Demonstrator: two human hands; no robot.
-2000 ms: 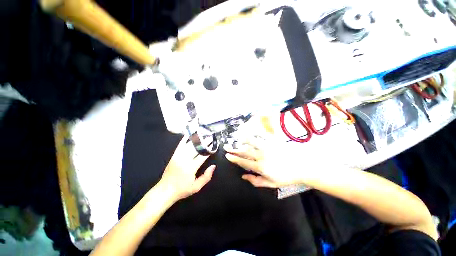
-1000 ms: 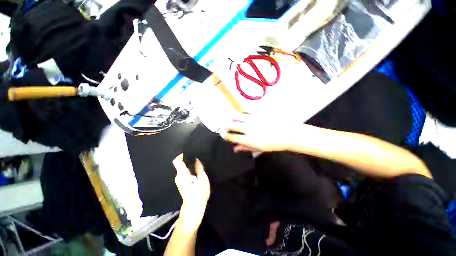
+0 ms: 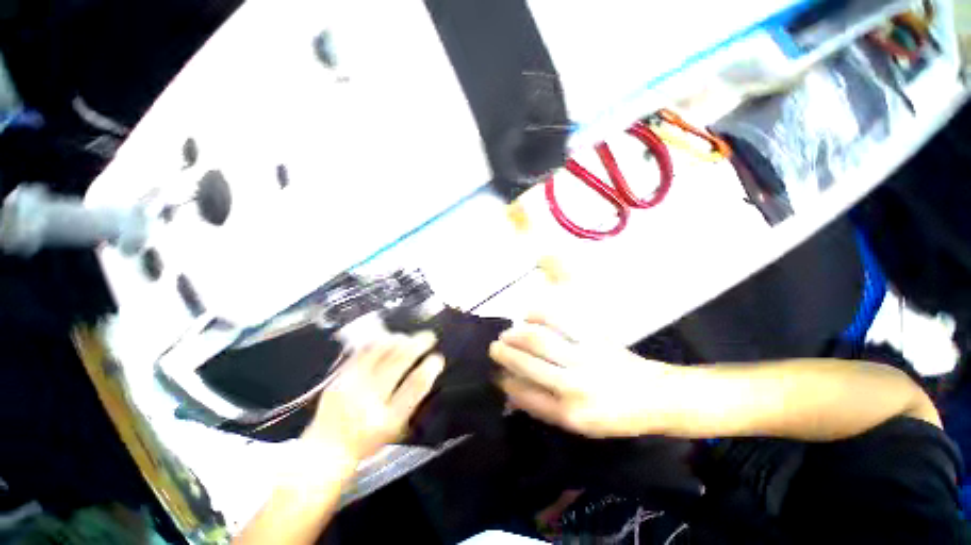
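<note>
A black cloth panel [image 3: 463,357] lies below the needle area and hangs down towards my lap. The shiny presser foot area [image 3: 399,293] under the white sewing machine head [image 3: 351,128] is blurred. My left hand [image 3: 373,389] is just below the foot, its fingers gripping the cloth at its left part. My right hand [image 3: 564,383] is to the right of the foot, fingers bent and closed on the cloth's right edge. Both hands' fingertips are partly hidden or blurred. A thin dark thread [image 3: 506,290] runs right of the foot.
Red-handled scissors [image 3: 623,202] and an orange-handled tool [image 3: 692,136] lie on the white table behind my right hand. A clear plastic bag [image 3: 825,133] lies further right. A black strap [image 3: 511,96] drapes over the machine head. A metal rod [image 3: 69,221] stands out at left.
The view has moved closer to the machine. My left hand has moved up to the presser foot from lower on the cloth. My right hand remains at the cloth's right side, fingers more bent.
</note>
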